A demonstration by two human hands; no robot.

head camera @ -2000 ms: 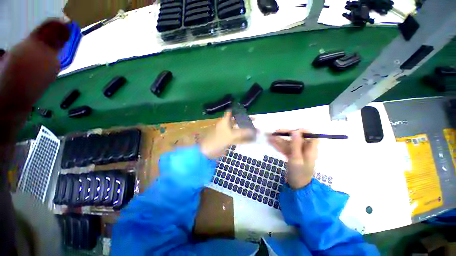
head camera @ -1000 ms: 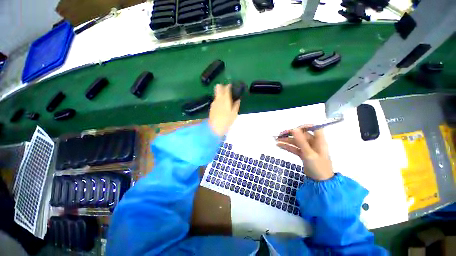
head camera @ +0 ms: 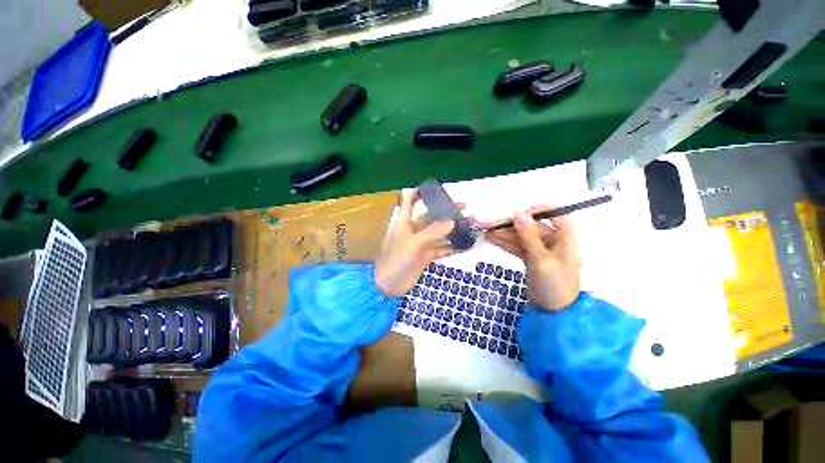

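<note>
My left hand (head camera: 409,249) holds a dark plastic housing (head camera: 440,204) above the white sheet, its lower end turned toward my right hand. My right hand (head camera: 546,262) holds a thin dark pen-shaped tool (head camera: 574,207) like a pencil. The tool's tip is at the housing's lower end; whether it touches, and whether a label is there, I cannot tell. The label sheet (head camera: 461,307), with rows of small dark stickers, lies below both hands, its right part hidden by my right hand and sleeve.
Black housings (head camera: 443,137) lie scattered on the green belt (head camera: 271,172). Blister trays of housings (head camera: 158,335) and a spare label sheet (head camera: 56,316) are at left. One housing (head camera: 666,194) lies at right beside the slanting metal post (head camera: 669,108). A blue tray (head camera: 65,81) is at upper left.
My left hand has come back from the belt with a housing and holds it at the tool tip. My right hand has moved slightly left. The belt housings have shifted left in view.
</note>
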